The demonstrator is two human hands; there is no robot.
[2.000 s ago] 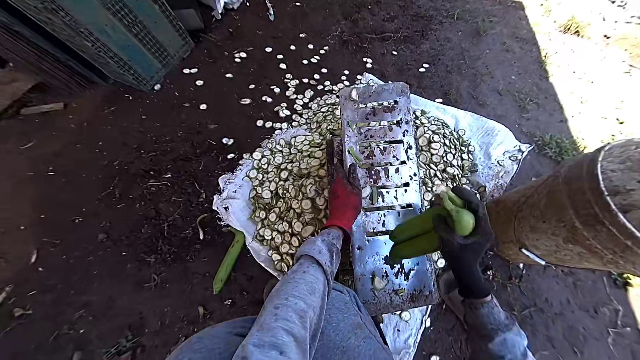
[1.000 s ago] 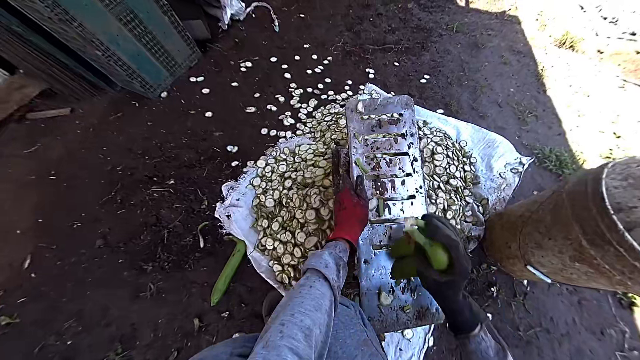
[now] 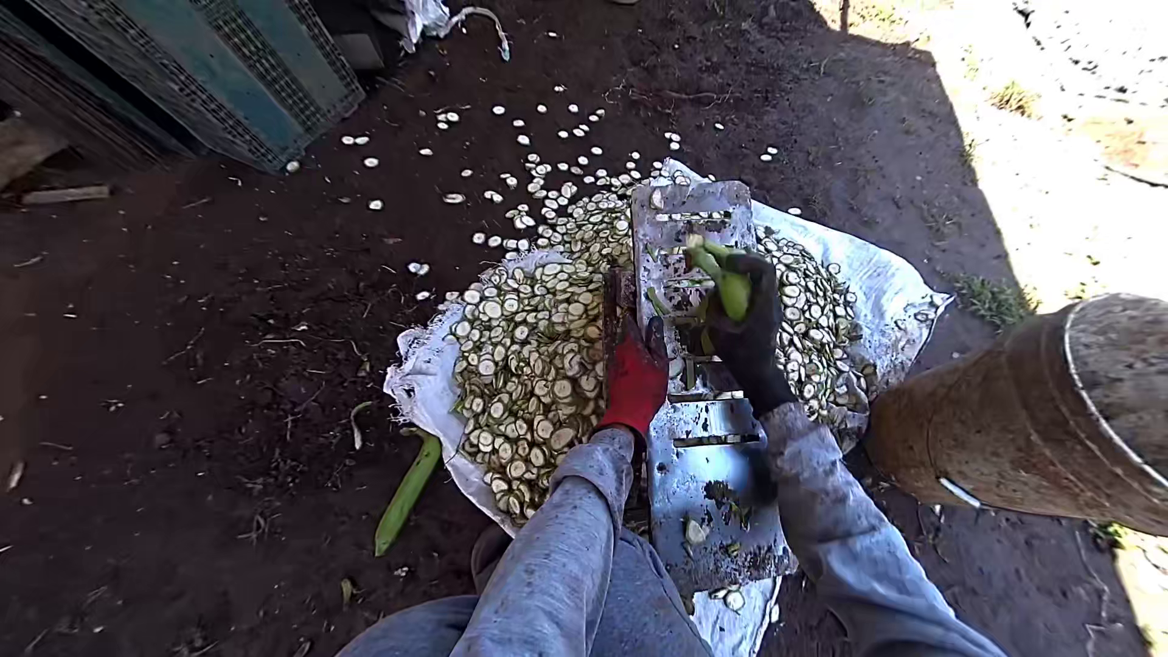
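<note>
A long metal slicing board point(image 3: 716, 493) with several crosswise blade slots lies over a white woven sack point(image 3: 424, 365) heaped with thin round green-skinned slices point(image 3: 538, 365). My left hand point(image 3: 636, 370), in a red and black glove, grips the board's left edge at mid-length. In a dark glove, my right hand point(image 3: 750, 333) holds green elongated vegetables point(image 3: 733, 287), perhaps plantains or squash, over the upper slots. Their lower parts are hidden by the hand, so I cannot tell how many there are. One whole long green vegetable point(image 3: 408, 495) lies on the soil left of the sack.
A large rusty metal drum point(image 3: 995, 420) stands tilted in view at the right, close to the sack. Blue slatted crates point(image 3: 265, 73) are at the upper left, near a piece of wood point(image 3: 66, 194). Loose slices lie scattered on the dark soil beyond the heap.
My right hand has moved with the green vegetables from the board's near part to its upper slots. My left hand stays at the board's left edge.
</note>
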